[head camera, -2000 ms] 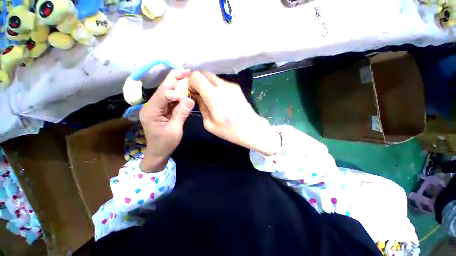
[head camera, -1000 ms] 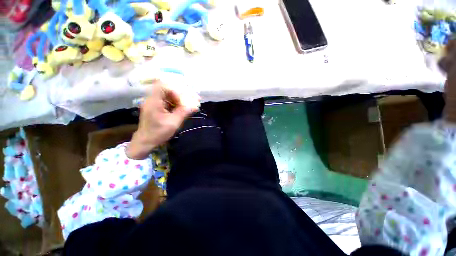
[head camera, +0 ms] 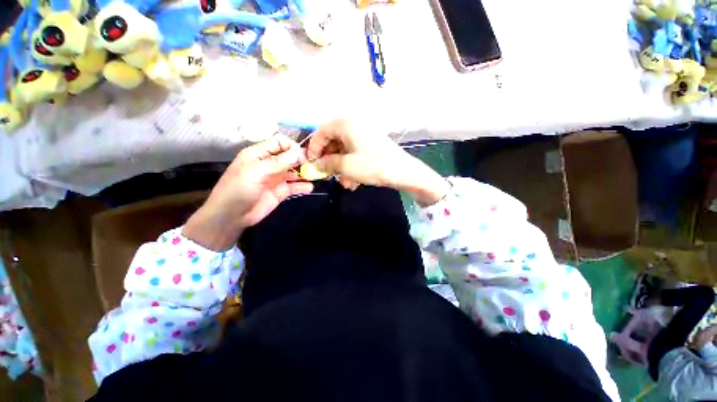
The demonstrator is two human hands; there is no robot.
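Note:
A small yellow plush end piece (head camera: 313, 170) sits between my hands at the table's front edge, over my dark-clothed lap. My left hand (head camera: 263, 179) pinches its left side. My right hand (head camera: 358, 157) is on its right and upper side, fingers bent close against it. A bit of blue plush tube (head camera: 297, 127) shows just above my fingers. A pale thread (head camera: 308, 194) runs below the piece, and another short line rises between my hands. I cannot make out a needle.
Yellow-and-blue plush toys (head camera: 126, 31) with red eyes are piled at the table's left, more (head camera: 676, 47) at far right. Blue-handled snips (head camera: 376, 51) and a smartphone (head camera: 467, 31) lie behind my hands. Open cardboard boxes (head camera: 599, 192) stand below. A person (head camera: 684, 369) is at lower right.
My right hand, out at the far right a second ago, has come back to the piece beside my left hand. The view has shifted, and the thread loop over my lap has shortened.

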